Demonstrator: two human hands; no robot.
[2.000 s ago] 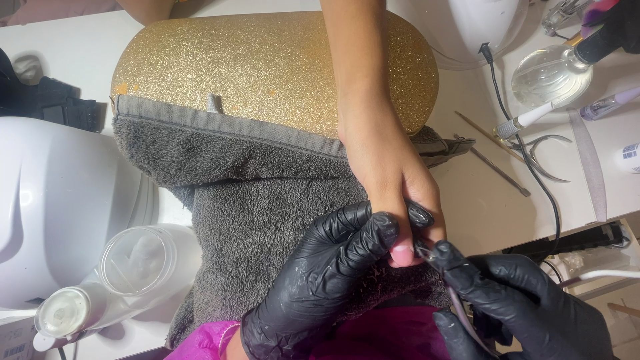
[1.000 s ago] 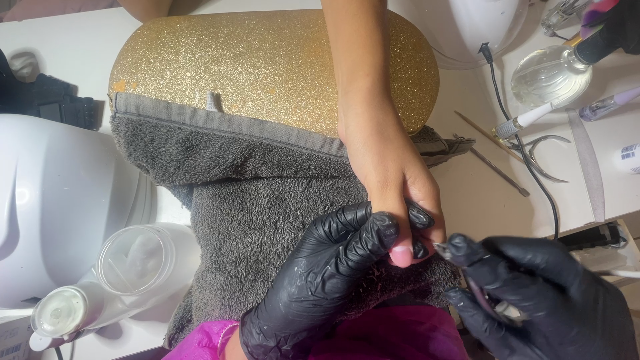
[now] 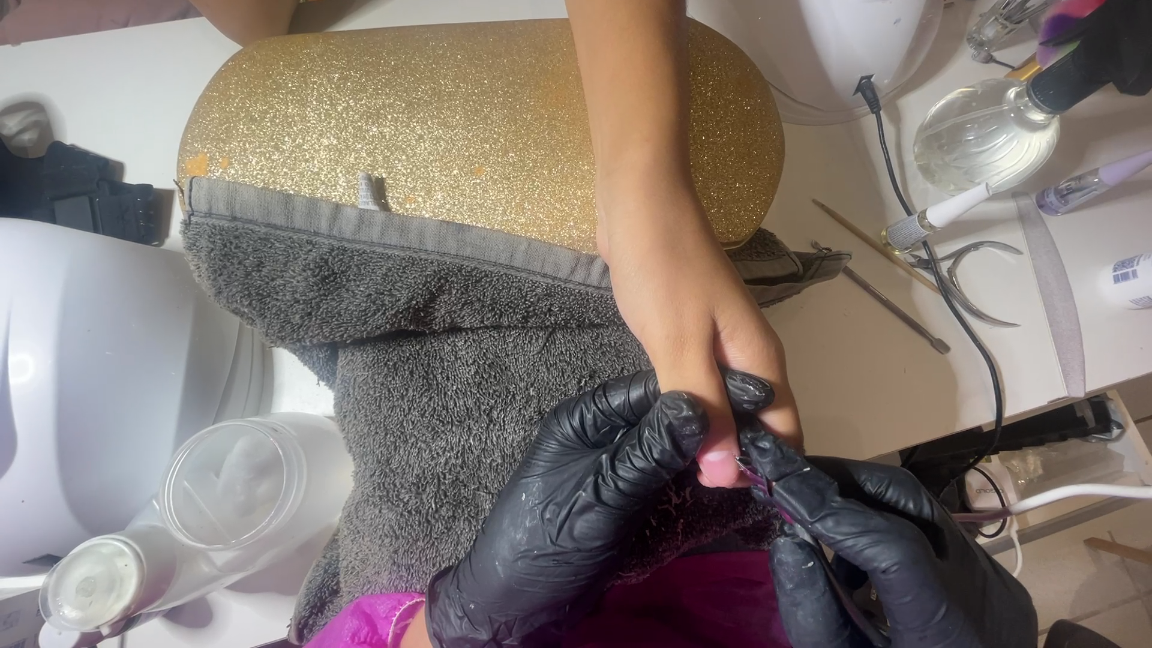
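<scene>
Another person's hand (image 3: 675, 288) reaches down from the top, its forearm across a gold glitter armrest (image 3: 405, 117). My left hand (image 3: 576, 504), in a black glove, grips one of its fingers, whose pink nail (image 3: 720, 467) shows past my thumb. In my gloved right hand (image 3: 864, 540) is a slim metal tool (image 3: 754, 477), mostly hidden by my fingers; its tip is at the side of that nail. A dark grey towel (image 3: 432, 414) lies under the hands, with small pale debris on it near my right hand.
On the right lie cuticle nippers (image 3: 976, 279), a metal pusher (image 3: 895, 310), a nail file (image 3: 1053, 297), a black cable (image 3: 954, 306), a brush-capped bottle (image 3: 936, 216) and a glass bottle (image 3: 985, 135). Clear containers (image 3: 234, 486) and a white device (image 3: 99, 387) stand on the left. An open drawer (image 3: 1062, 459) is at lower right.
My right hand with the tool has moved left, back to the held finger, after being drawn off to the right one second ago. My left hand keeps its hold on the finger.
</scene>
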